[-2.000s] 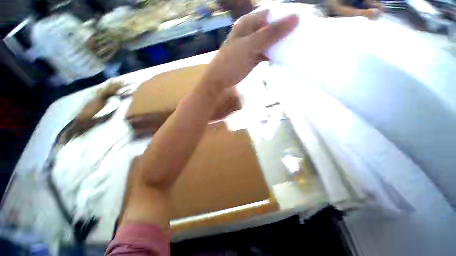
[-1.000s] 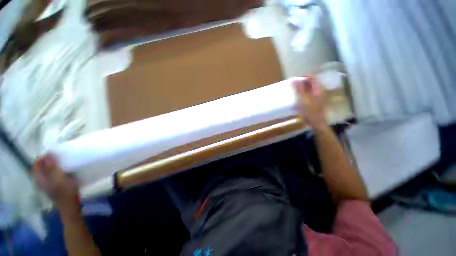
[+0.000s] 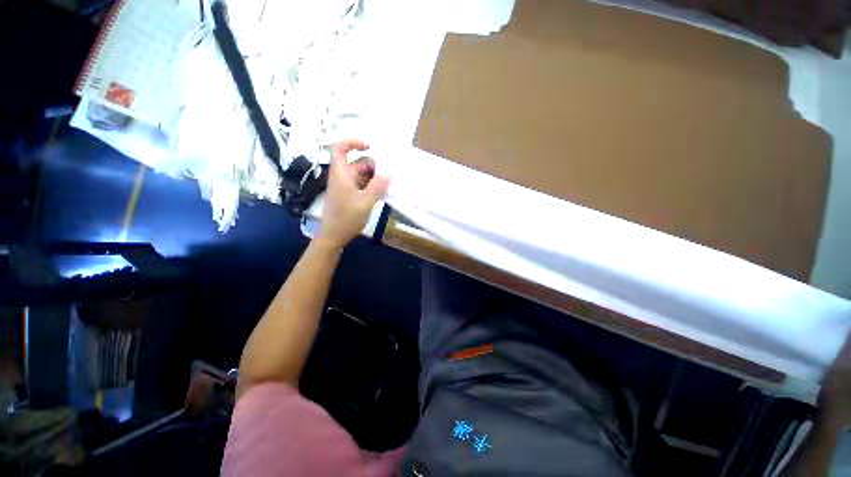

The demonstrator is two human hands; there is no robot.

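Observation:
A brown panel (image 3: 625,140) with notched far corners lies flat on the worktable. A white backing sheet (image 3: 597,242) lies across its near part, with its near side curled or folded. The yellow-tan edge guide (image 3: 439,252) shows along the table's near edge, with a black mark near its left end. My left hand (image 3: 351,194) pinches the sheet's left end beside that mark. My right hand (image 3: 840,377) is at the sheet's right end, cut off by the right edge and dark, so its fingers cannot be made out.
A tangled bundle of white strips (image 3: 308,84) lies at the left, with a black strap (image 3: 247,84) over it. A spiral-bound notebook (image 3: 140,56) is at the far left. A brown stack (image 3: 774,19) shows at the top right. My dark grey apron (image 3: 523,401) is below the table edge.
The view has swung left. The white sheet, first lifted at the right, was then held between both hands over the brown panel and now lies across its near part.

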